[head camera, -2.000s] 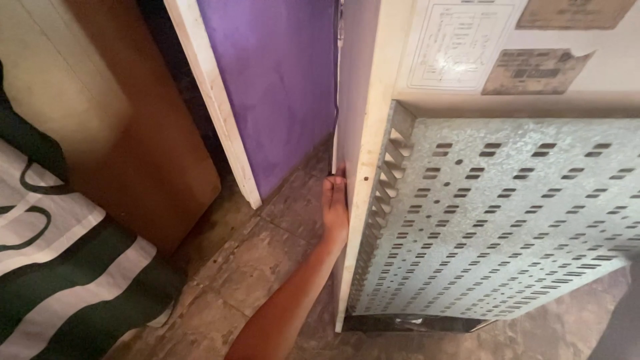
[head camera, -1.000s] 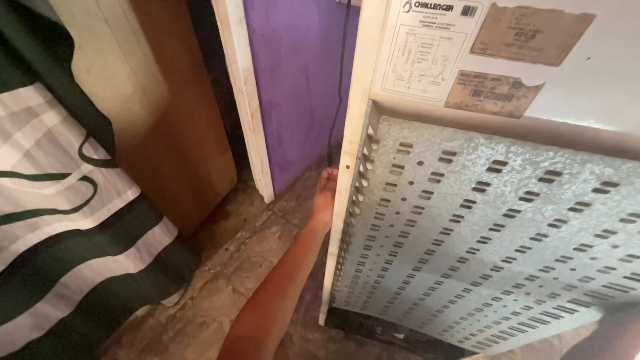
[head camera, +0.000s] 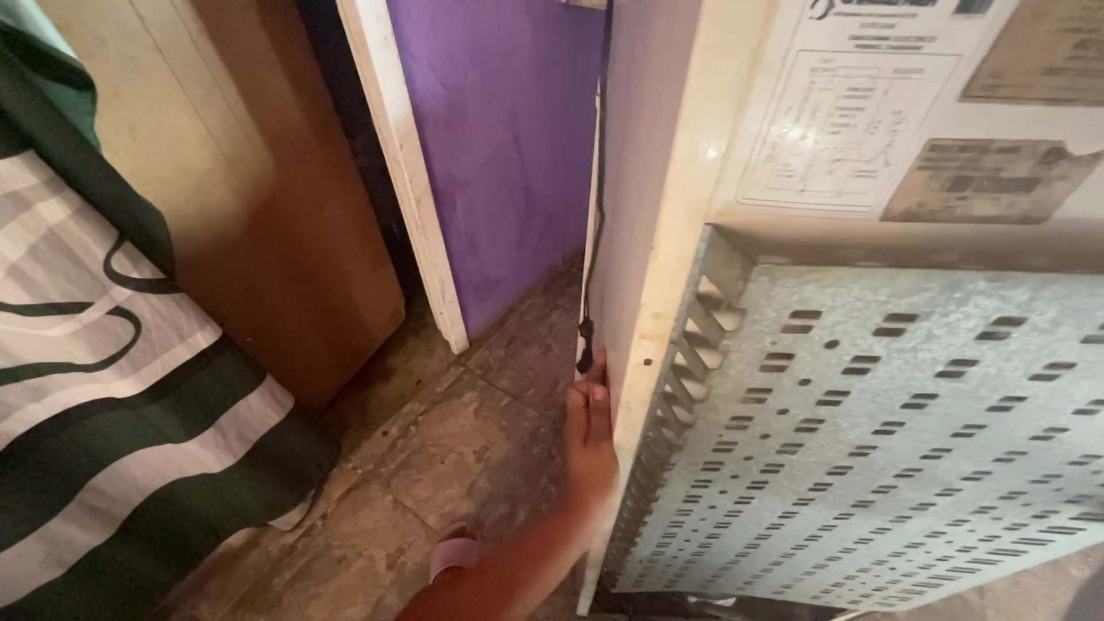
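My left hand (head camera: 592, 424) reaches up from the lower middle and rests against the side of a white appliance (head camera: 681, 216), near its rear edge. Its fingertips are by the lower end of a black cord (head camera: 599, 207) that hangs along that side; whether they grip anything does not show. To the right of the hand, a perforated galvanized metal panel (head camera: 871, 414) covers the appliance's lower back. Above the panel are a printed diagram label (head camera: 849, 129) and a worn brown label (head camera: 983, 183). My right hand is out of view.
A brown wooden door (head camera: 285, 207) and a green and white striped cloth (head camera: 129, 431) are at left. A white door frame (head camera: 414, 172) borders a purple wall (head camera: 509, 155). Below lies a worn tiled floor (head camera: 431, 440), with part of a pink shoe (head camera: 454, 550) beside my forearm.
The view has shifted between frames. My left hand stays at the appliance's side edge throughout. The dark shape at the lower right one second ago is now mostly out of view.
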